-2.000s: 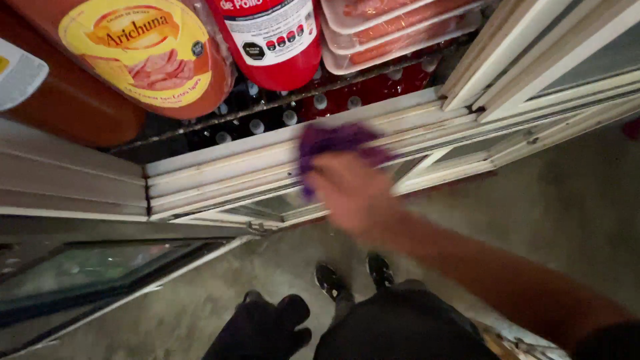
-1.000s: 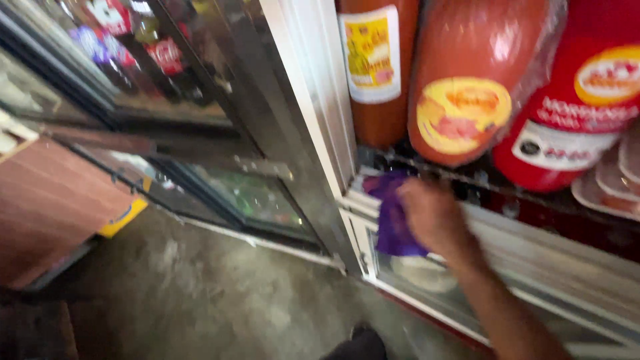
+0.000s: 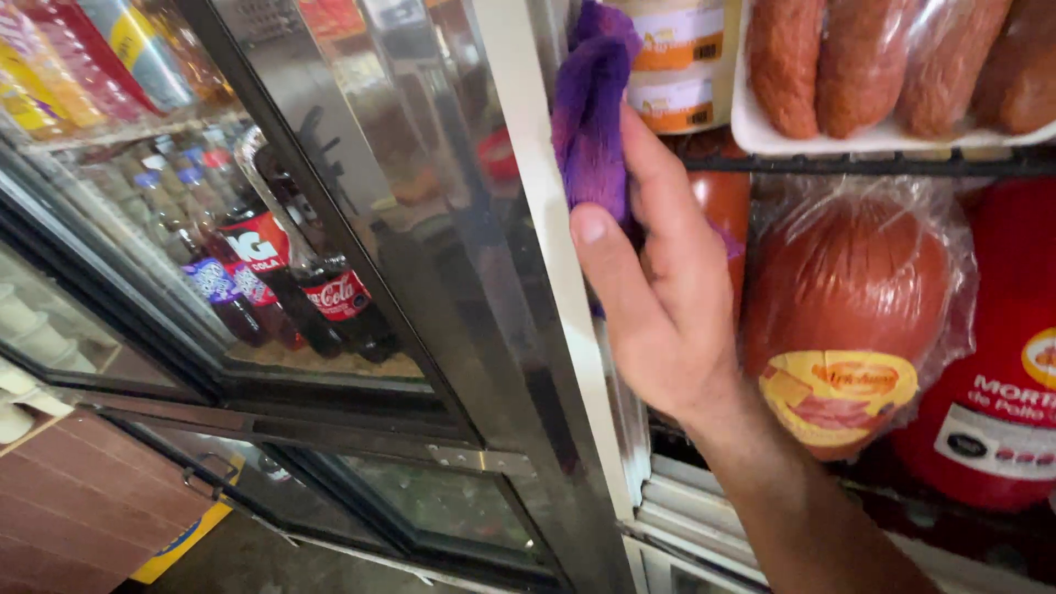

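My right hand (image 3: 660, 280) grips a bunched purple cloth (image 3: 592, 115) and presses it against the white upright frame (image 3: 569, 289) at the left side of an open refrigerated case. Thumb and fingers lie along the cloth, and part of it is hidden behind the hand. Just right of my wrist, a plastic-wrapped ham (image 3: 850, 305) with a yellow label sits on the lower shelf. Above it, a white tray of sausages (image 3: 866, 66) rests on a black wire shelf (image 3: 891, 161). Labelled tubs (image 3: 681, 66) stand beside the cloth. My left hand is out of view.
A dark-framed glass-door cooler (image 3: 495, 330) with cola bottles (image 3: 338, 289) adjoins the case on the left. A red mortadella package (image 3: 990, 346) stands at the right. The white sliding-door track (image 3: 701, 520) runs below the shelf. A reddish wood panel (image 3: 91, 495) stands at lower left.
My right hand has moved with the purple cloth from the bottom track, past its left corner, up onto the upright frame. The view has swung left and up.
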